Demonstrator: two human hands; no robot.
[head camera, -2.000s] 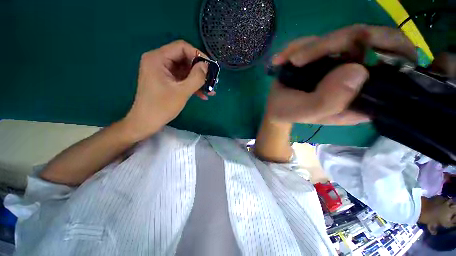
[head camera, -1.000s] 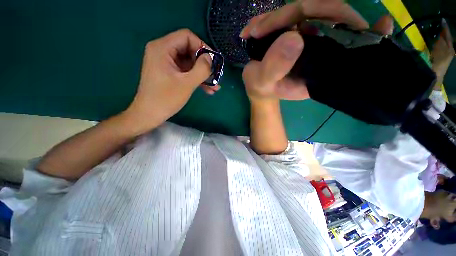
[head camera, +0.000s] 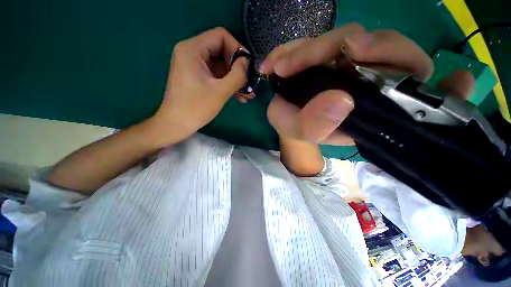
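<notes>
My left hand (head camera: 199, 84) pinches a small black module (head camera: 248, 73) between thumb and fingertips; the fingers hide part of it. My right hand (head camera: 319, 84) is closed around a thick black electric screwdriver (head camera: 414, 140) with a silver lever, which looms large at the right. Its front end and my right fingertips are at the module's right edge; whether the bit touches the module cannot be told. A round dark screw tray (head camera: 272, 28) scattered with glittering screws lies just beyond the hands, cut by the top edge.
The green mat (head camera: 101, 61) lies beneath, with yellow tape (head camera: 476, 42) at the upper right. A green box (head camera: 462, 73) with a black cord sits behind the screwdriver. A coworker in a pale smock (head camera: 409, 207) is at the lower right, near a red object (head camera: 363, 217).
My right hand has brought the screwdriver leftward to the module, and its silver lever now shows. My left hand has shifted slightly right with the module. The green box has come into view.
</notes>
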